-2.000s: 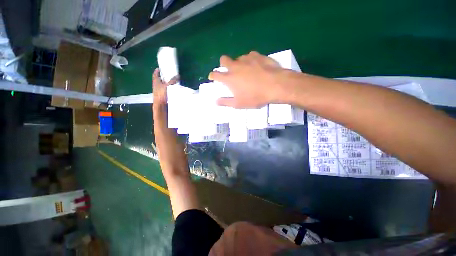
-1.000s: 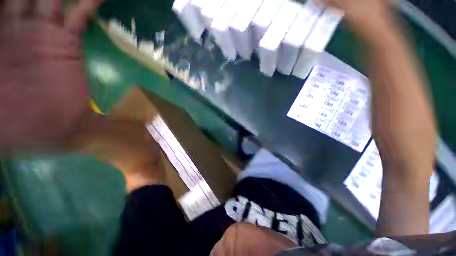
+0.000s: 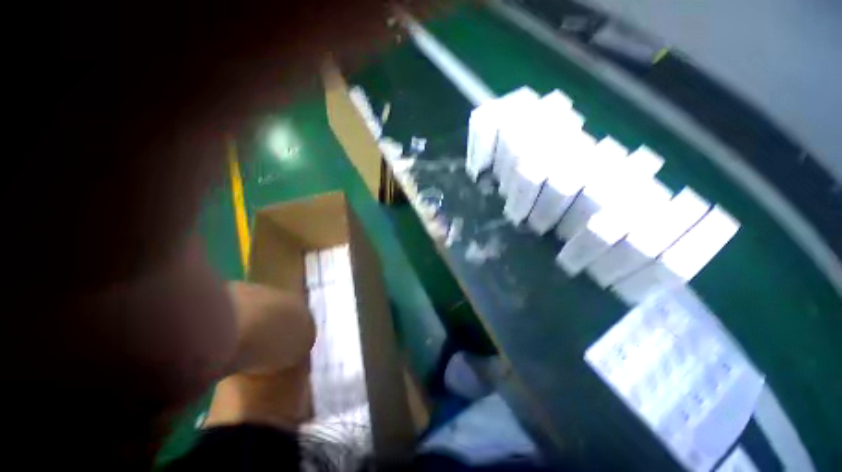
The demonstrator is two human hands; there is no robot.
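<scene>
Several white product boxes [image 3: 591, 189] stand side by side in an uneven row on the dark bench. A label sheet [image 3: 679, 369] with rows of small print lies at the right end of the row. My left hand [image 3: 175, 300] is a large dark blur very close to the camera, covering the upper left; its fingers and anything in them cannot be made out. My left forearm crosses the open brown carton [image 3: 369, 323], which holds rows of white boxes [image 3: 334, 336]. My right hand is out of the picture.
White label scraps [image 3: 429, 198] stick along the near bench edge. Brown cardboard [image 3: 355, 134] stands against the bench farther along. A yellow line [image 3: 238, 203] runs on the green floor. A pale rail [image 3: 448, 60] lies beyond the scraps.
The view has swung, so the box row and carton show more fully. My left hand has gone from a visible open palm to a dark blur. My right hand and arm have left the picture.
</scene>
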